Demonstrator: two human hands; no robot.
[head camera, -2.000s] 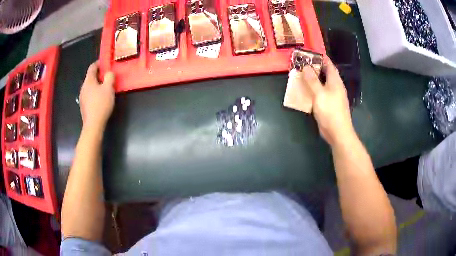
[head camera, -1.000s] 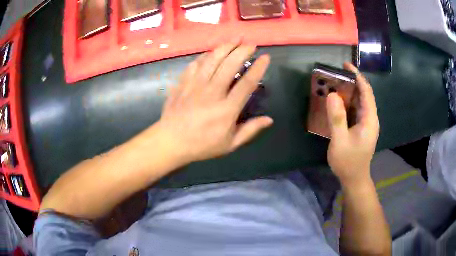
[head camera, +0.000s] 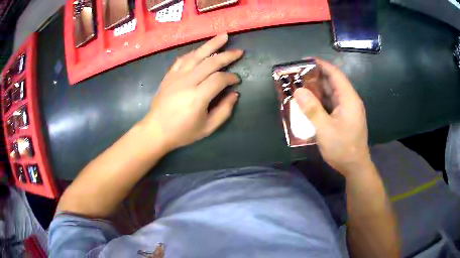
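A mobile phone (head camera: 297, 113) with a mirror-like bronze back and camera lenses at its far end is in my right hand (head camera: 335, 113), thumb on its back. My left hand (head camera: 189, 98) is palm down over the dark green mat, fingers spread and pointing right. The small components are not visible; whether any lie under the left hand is hidden. A red foam tray (head camera: 282, 14) at the far side holds several bronze phones in slots, with white labels (head camera: 169, 12) below some of them.
A separate dark phone (head camera: 356, 27) lies on the dark green mat (head camera: 252, 131) at the right end of the red tray. A second red tray (head camera: 43, 126) with rows of phones stands at the far left. Part of another person's sleeve (head camera: 453, 151) shows at the right edge.
Since one second ago the right hand and its phone have shifted left in view. The left hand has moved slightly left. The camera view has shifted, and the trays sit differently in the picture.
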